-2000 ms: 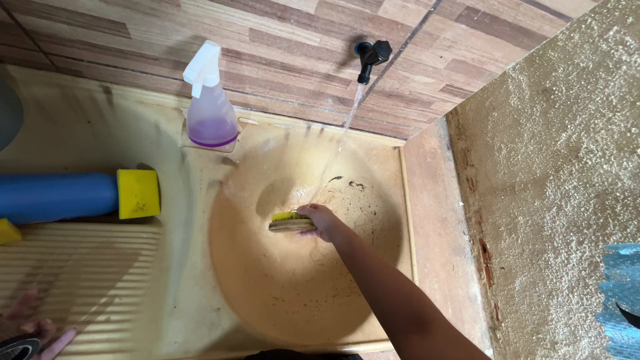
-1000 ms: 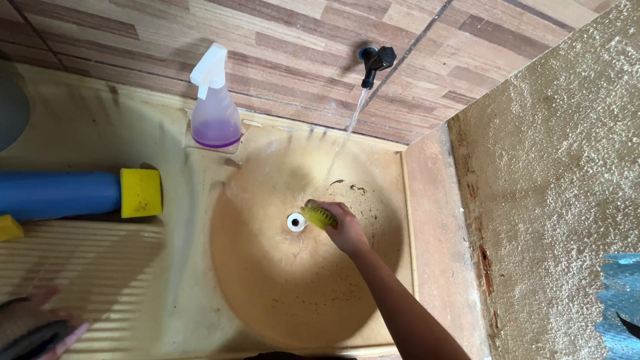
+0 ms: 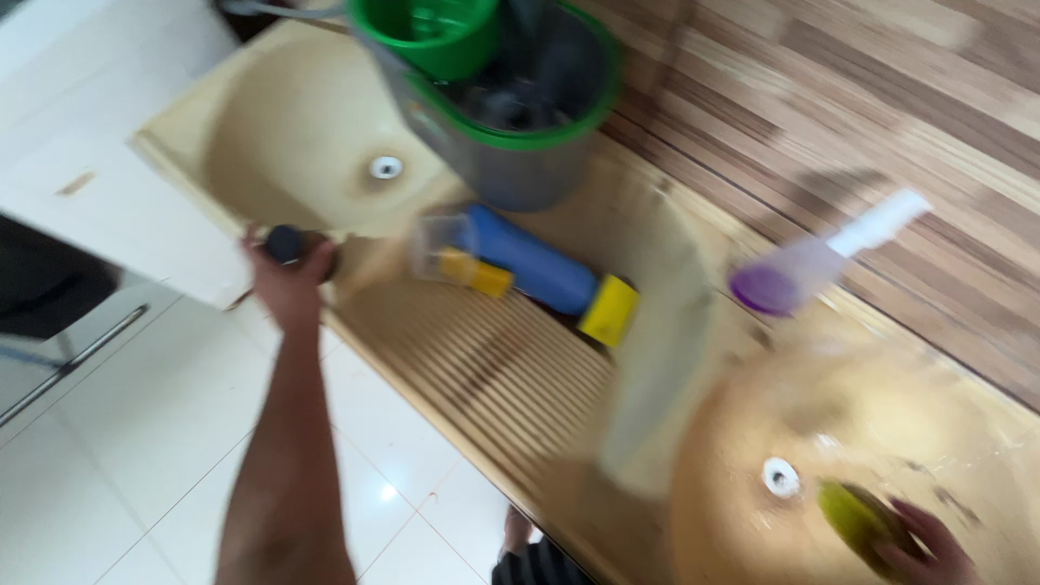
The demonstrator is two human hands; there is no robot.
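My left hand (image 3: pixel 296 280) grips a dark, round-topped object (image 3: pixel 284 244), too blurred to name, at the front edge of the sink unit, beside the left basin (image 3: pixel 284 122). At the lower right my right hand (image 3: pixel 934 544) holds a yellow-green scrubbing brush or sponge (image 3: pixel 861 516) inside the right basin (image 3: pixel 731 520), right of its white drain (image 3: pixel 781 477). Dark specks lie in that basin. Between the basins is a ribbed washboard (image 3: pixel 520 382). A blue bottle with a yellow cap (image 3: pixel 528 260) lies above the ribs.
A grey bucket with a green rim (image 3: pixel 520 175) stands behind, between the left basin and the wall. A spray bottle with purple liquid (image 3: pixel 792 272) stands near the wood-patterned wall (image 3: pixel 812 97). White floor tiles (image 3: pixel 390 479) and a metal bar (image 3: pixel 73 366) show at the left.
The view has swung left, bringing the left basin and bucket into sight. My left hand, partly seen low at the left before, now shows fully at the front edge. The tap is out of view.
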